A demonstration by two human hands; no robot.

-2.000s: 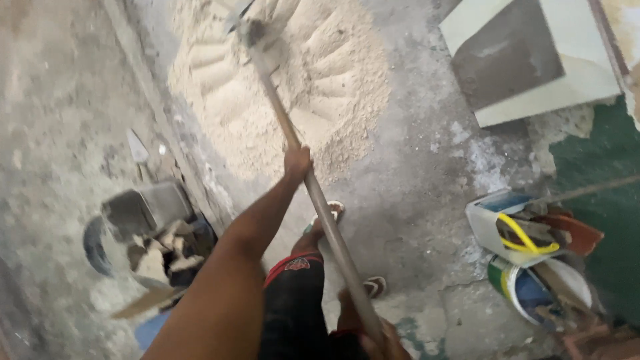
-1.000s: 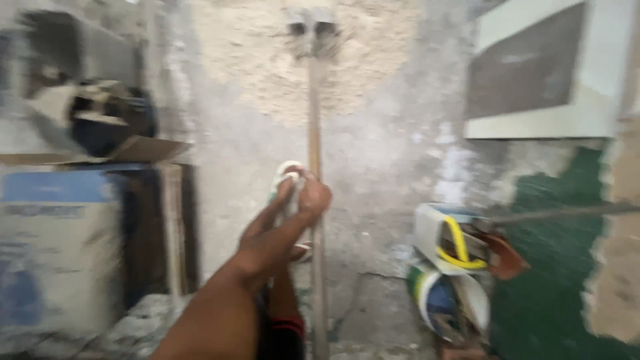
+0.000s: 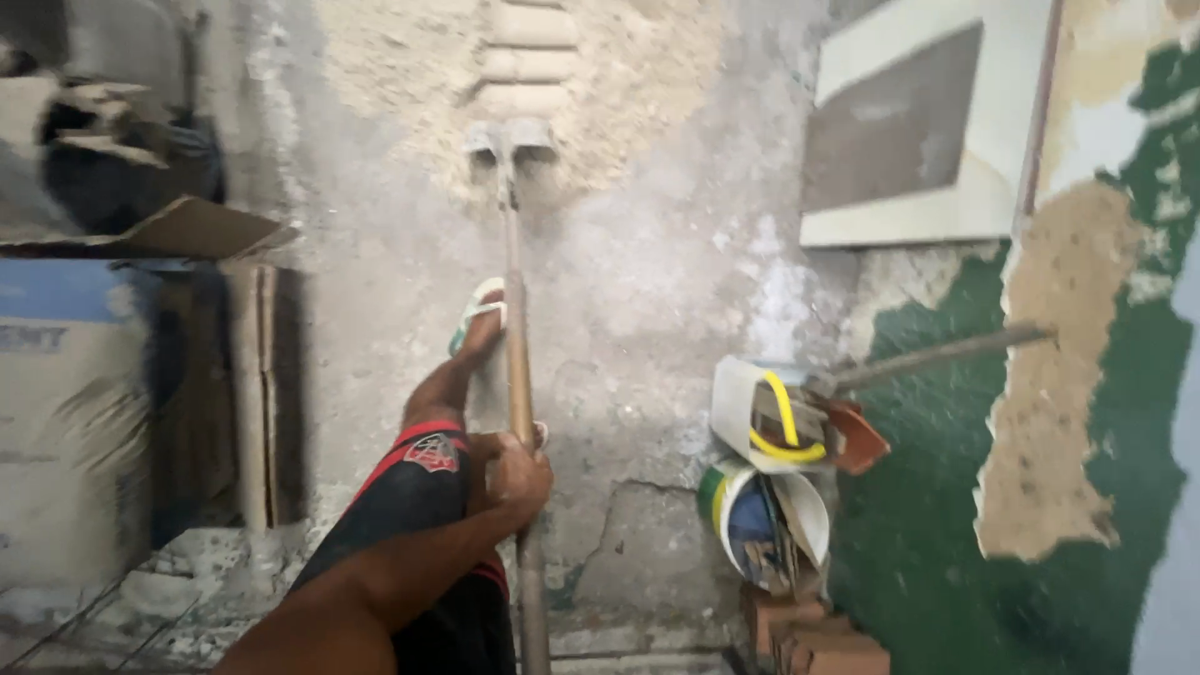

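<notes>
My left hand (image 3: pixel 517 476) is closed around the wooden handle (image 3: pixel 518 375) of a long hoe, near my knee. The handle runs from the bottom edge up the middle of the view. Its metal hoe head (image 3: pixel 511 150) rests at the near edge of a pale, sandy powder heap (image 3: pixel 637 84) on the concrete floor. Ridged marks cross the heap just beyond the head. My right hand is outside the view, so its grip is hidden. My foot in a white flip-flop (image 3: pixel 466 314) stands just left of the handle.
On the left stand a paper sack (image 3: pixel 66 422), cardboard (image 3: pixel 202 228) and a rubble-filled container. To the right are a square container with a yellow strip (image 3: pixel 731 408), a round bucket (image 3: pixel 814 506), bricks (image 3: pixel 825 647) and a white-framed panel (image 3: pixel 900 228) near the green wall.
The hoe head has come back from well inside the heap to its near edge. My left hand, still on the handle, has moved closer to my body. Ridged marks now show behind the head.
</notes>
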